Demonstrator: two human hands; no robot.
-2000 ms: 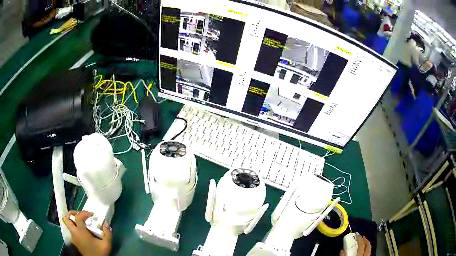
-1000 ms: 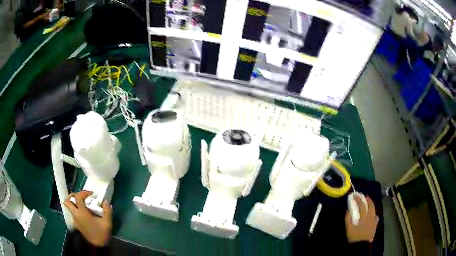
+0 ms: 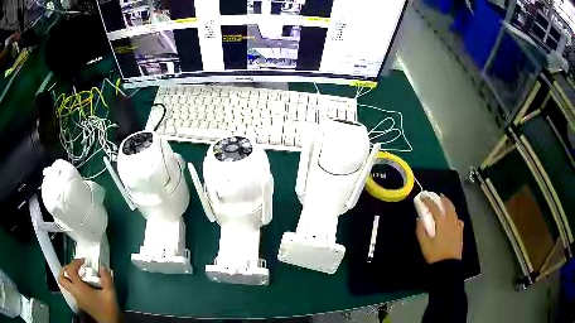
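Observation:
Four white cameras stand in a row on the green mat. My left hand [image 3: 89,291] grips the base of the leftmost one [image 3: 75,200]. The second camera [image 3: 153,183] and third camera [image 3: 237,189] have their dark lens and LED rings facing up. The fourth camera [image 3: 331,176] has its lens turned from view. My right hand [image 3: 441,230] holds a white mouse [image 3: 429,213] on the black mouse pad [image 3: 403,271]. The monitor [image 3: 252,38] shows several camera pictures, its top cut off by the frame.
A white keyboard [image 3: 252,115] lies behind the cameras. Yellow tape [image 3: 389,193] and a thin white stick [image 3: 373,238] lie on the pad. Cables [image 3: 82,129], a black printer [image 3: 22,170] and a white label strip [image 3: 47,243] are at left. A rack [image 3: 526,183] stands at right.
The view has swung right and down, so the bench things sit further left and the monitor is more cut off. Both hands keep their places on the camera and the mouse.

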